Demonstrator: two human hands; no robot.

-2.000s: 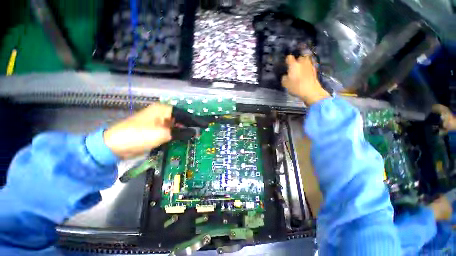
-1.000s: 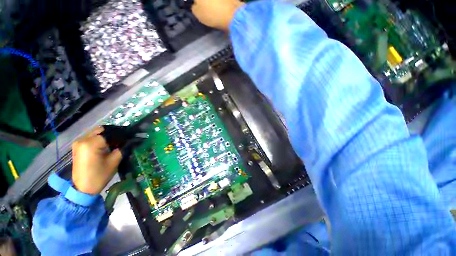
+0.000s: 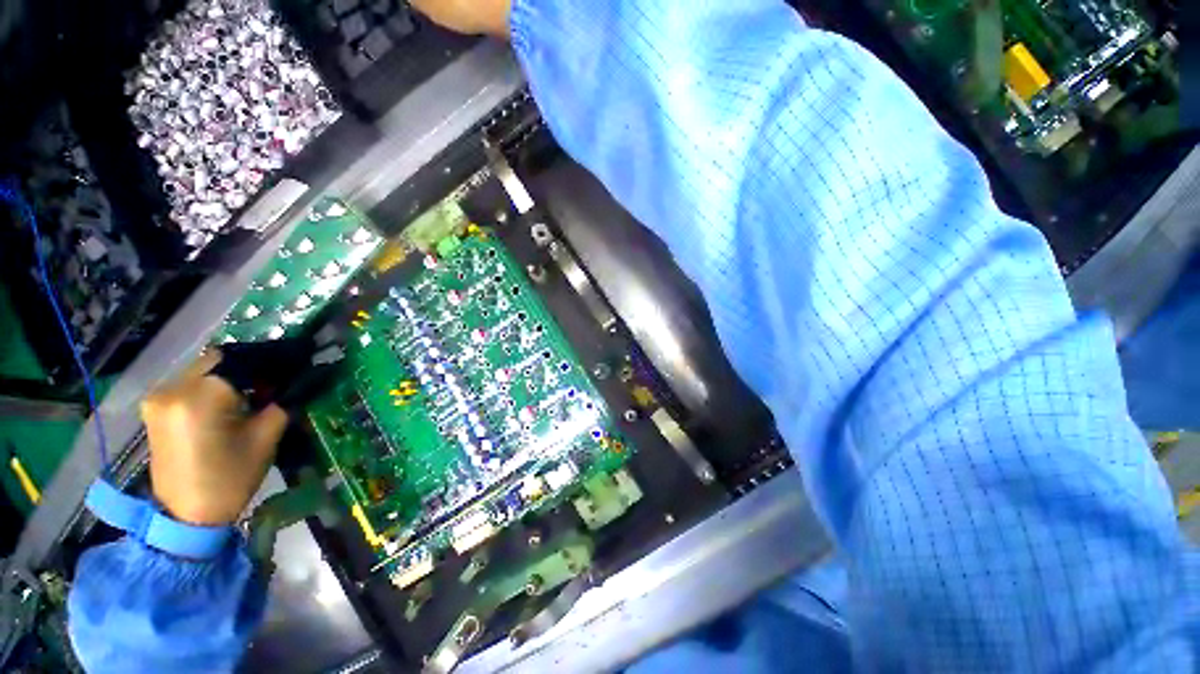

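The green circuit board [image 3: 448,382] lies tilted in view in its black carrier [image 3: 671,527]. A light green strip with pale pads [image 3: 303,270] lies beyond its far left corner. My left hand [image 3: 217,435], with black finger cots and a light blue wrist strap, is at the board's left edge. Its fingers point at the board; a small greyish piece shows at the fingertips, but whether it is held is unclear. My right hand [image 3: 461,11] is cut off by the top edge beside the right bin; its fingers are out of view.
Bins stand beyond the rail: white-silver components [image 3: 230,112] in the middle, dark grey blocks [image 3: 92,263] at left and more [image 3: 362,33] at right. Pale green clamps [image 3: 526,579] sit at the near edge. Another board [image 3: 1079,53] lies upper right. My right sleeve crosses the view.
The view has turned and shifted, so the board appears rotated. My right hand has gone from fully visible at the right bin to mostly out of frame. My left hand stays by the board's left edge.
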